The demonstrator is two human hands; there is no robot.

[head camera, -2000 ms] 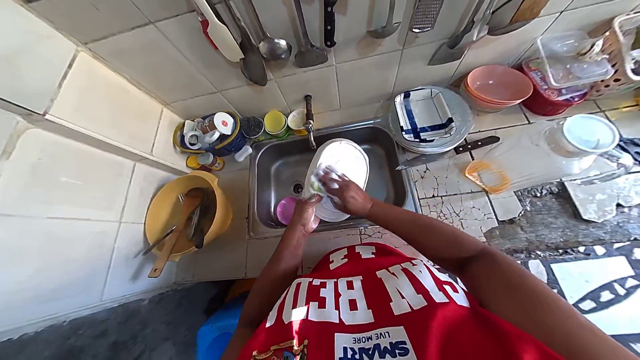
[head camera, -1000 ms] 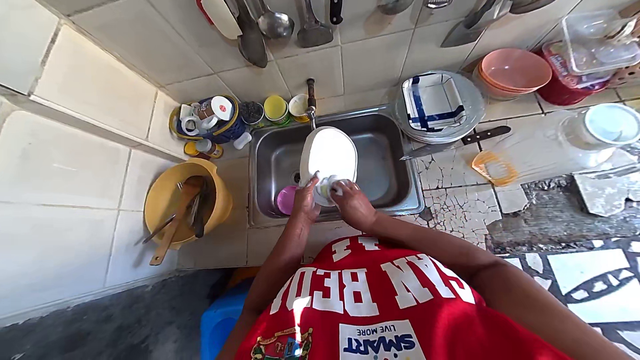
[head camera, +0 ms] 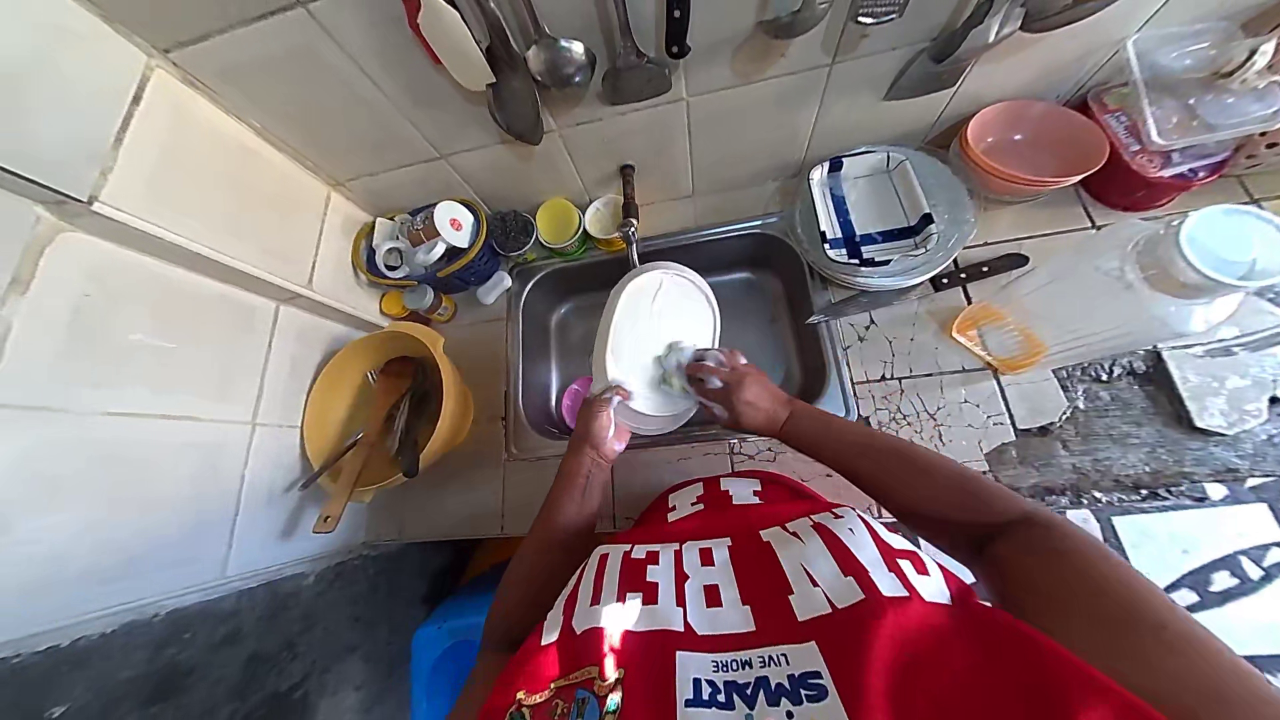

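Over the stainless steel sink (head camera: 780,300), a white oval container (head camera: 655,325) is tilted below the faucet (head camera: 629,210). My left hand (head camera: 600,425) grips its lower left rim, with suds on the fingers. A soapy sponge (head camera: 676,368) is in my right hand (head camera: 740,390), pressed against the white surface. Part of a pink bowl-like item (head camera: 574,400) shows in the sink beside my left hand; the rest is hidden.
Left of the sink stands a yellow basin (head camera: 455,400) holding utensils. Stacked plates (head camera: 955,225), a kitchen knife (head camera: 985,270), pink bowls (head camera: 1040,140) and an orange plastic piece (head camera: 1000,338) lie to the right. Ladles and a spatula (head camera: 635,80) hang above. Jars (head camera: 560,222) line the wall.
My right hand with the sponge has moved up and right from the container's lower end since one second ago. My left hand still holds the lower rim.
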